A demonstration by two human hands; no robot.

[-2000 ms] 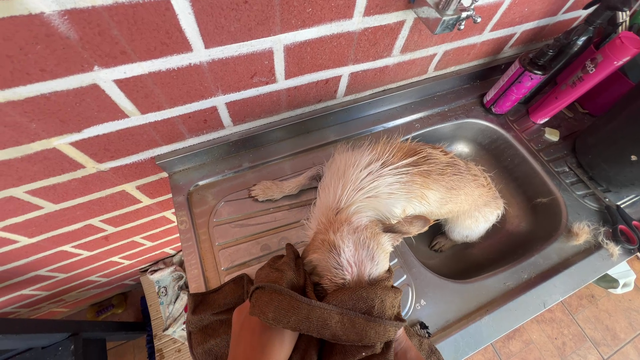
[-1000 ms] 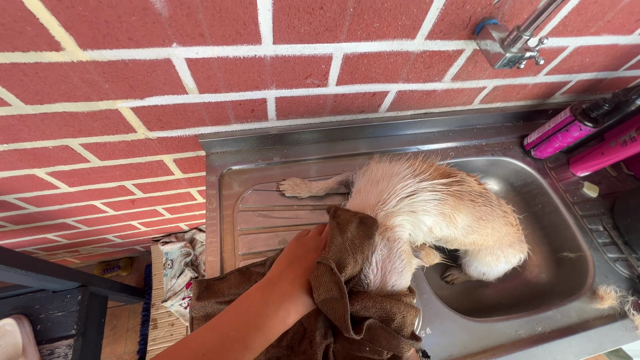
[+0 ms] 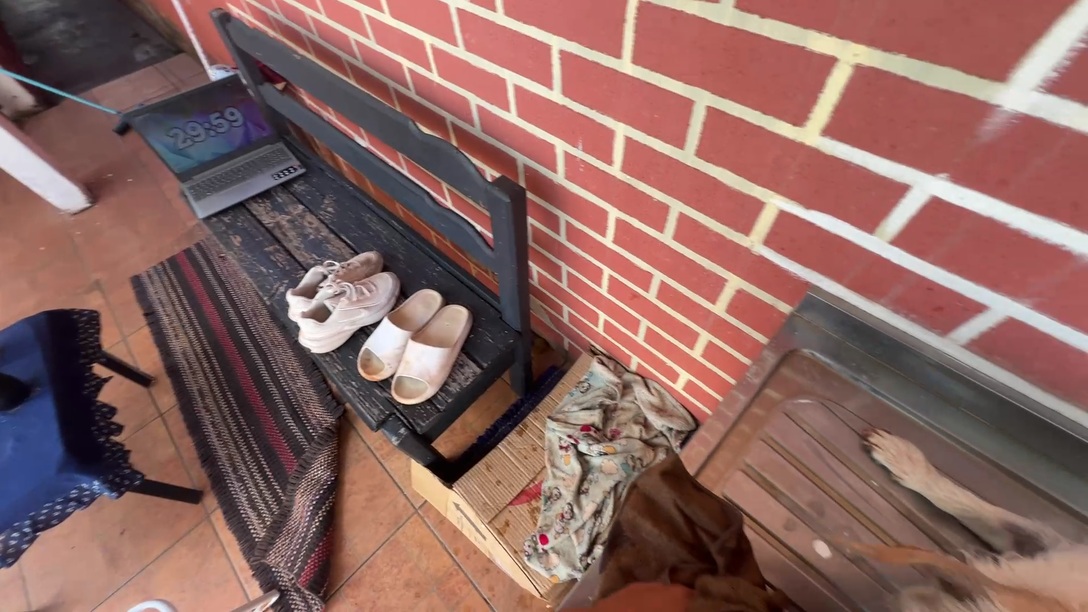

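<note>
A brown towel [image 3: 680,535] hangs in a bunch at the left edge of the steel sink's drainboard [image 3: 816,467]. At the bottom edge of the view a blurred sliver of skin, seemingly part of my left hand [image 3: 637,599], touches the towel; its fingers are hidden. My right hand is out of view. On the ribbed drainboard lies the outstretched leg of a wet, light-coloured dog [image 3: 943,493], its paw toward the brick wall. Only part of the dog's body shows, at the lower right corner.
A printed cloth [image 3: 586,459] lies on a cardboard box [image 3: 501,510] beside the sink. Sneakers [image 3: 340,297] and slides [image 3: 416,344] sit on a dark wooden bench [image 3: 289,229] with an open laptop [image 3: 221,153]. A striped rug [image 3: 238,399] and a blue-covered piece of furniture [image 3: 59,425] stand left.
The view has swung far to the left. Both hands were at the towel around the dog's head; then my left hand gripped the towel there. Now the towel shows at the drainboard's left edge.
</note>
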